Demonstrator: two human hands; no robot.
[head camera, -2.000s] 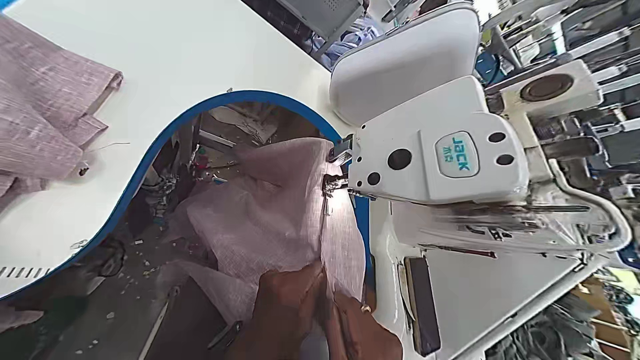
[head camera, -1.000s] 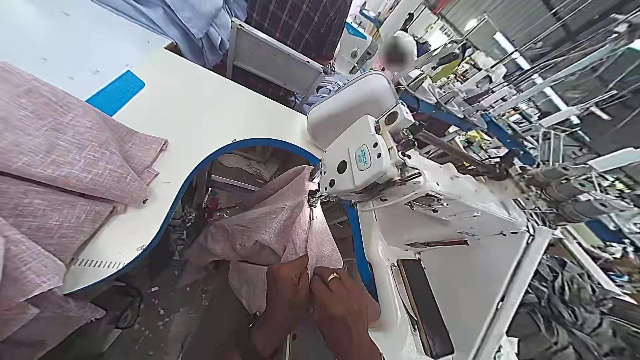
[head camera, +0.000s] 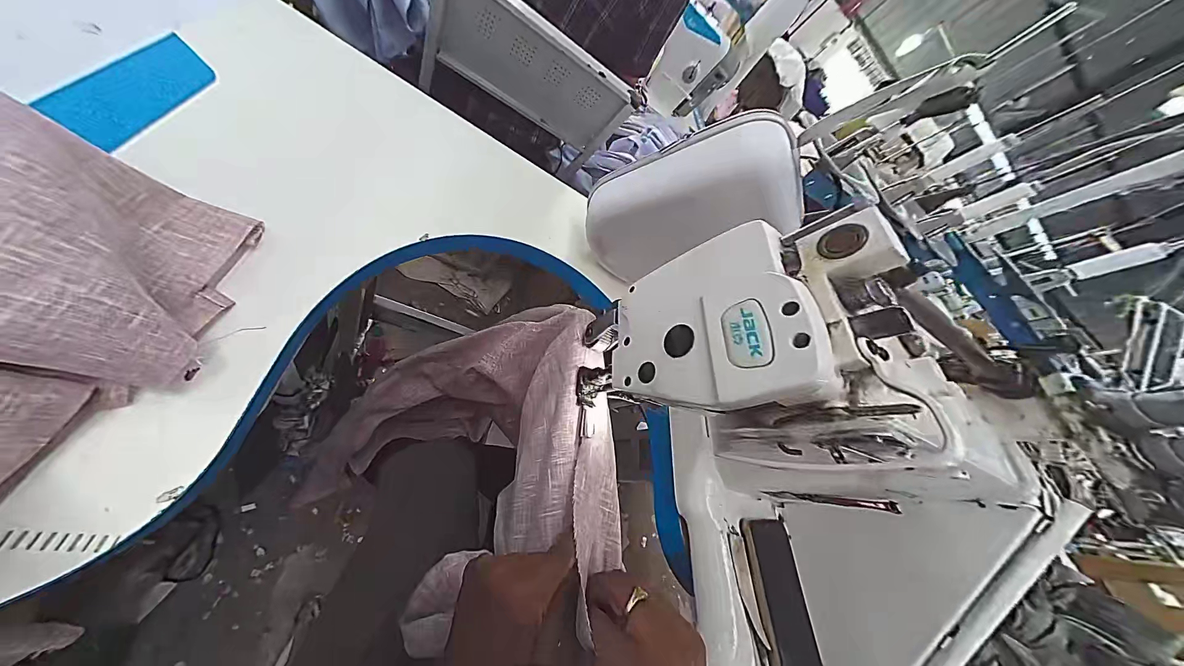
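Note:
A pink woven fabric piece (head camera: 546, 444) runs from the presser foot and needle area (head camera: 592, 379) of a white Jack sewing machine (head camera: 721, 342) down to my hands. My left hand (head camera: 513, 606) grips the fabric at the bottom middle, its fingers partly hidden by cloth. Beside it, my right hand (head camera: 643, 620), with a ring on one finger, pinches the fabric's edge along a fold. The lit cloth lies under the machine head, and its far part droops over the cutout below.
A white table (head camera: 370, 157) with a blue-edged curved cutout (head camera: 305, 333) surrounds the machine on the left. More pink fabric (head camera: 92, 277) lies on it. Behind are a white padded panel (head camera: 694, 194) and a metal perforated frame (head camera: 527, 55). Scraps litter the floor.
The fabric's spread over the cutout has altered, and a dark-clothed leg now shows beneath it. Both hands still hold the cloth below the needle area. The view has shifted.

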